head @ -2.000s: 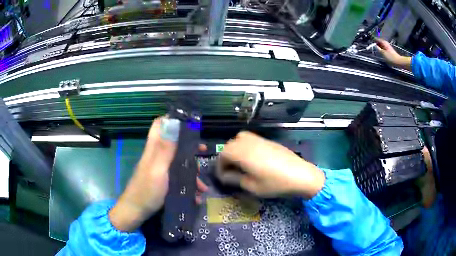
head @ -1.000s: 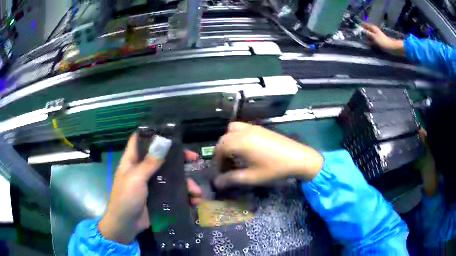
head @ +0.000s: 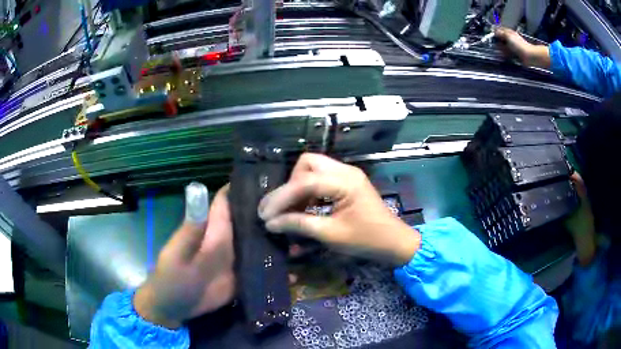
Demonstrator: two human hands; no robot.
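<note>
My left hand (head: 187,266) holds a long dark black plate (head: 255,286) upright, its fingers behind it and its thumb, with a whitish cover, raised off to the left. Small shiny metal points show along the plate and at both ends. My right hand (head: 333,208) is over the plate's upper middle, thumb and fingertips pinched together at its face. Whether a ring is between them cannot be seen. Loose silvery rings (head: 354,310) lie in the dark parts tray below, partly over a yellow-tan patch (head: 320,283).
Conveyor rails (head: 272,112) cross behind the bench. A gold-coloured machine unit (head: 167,88) is over the rails at left. A stack of black plates (head: 524,170) stands at right. Another person's hand (head: 521,49) reaches in at upper right; a yellow hose (head: 83,170) hangs at left.
My right hand has moved from over the tray onto the plate's face. The plate has shifted right in view, and my left thumb has lifted off it. The gold-coloured unit shows more clearly.
</note>
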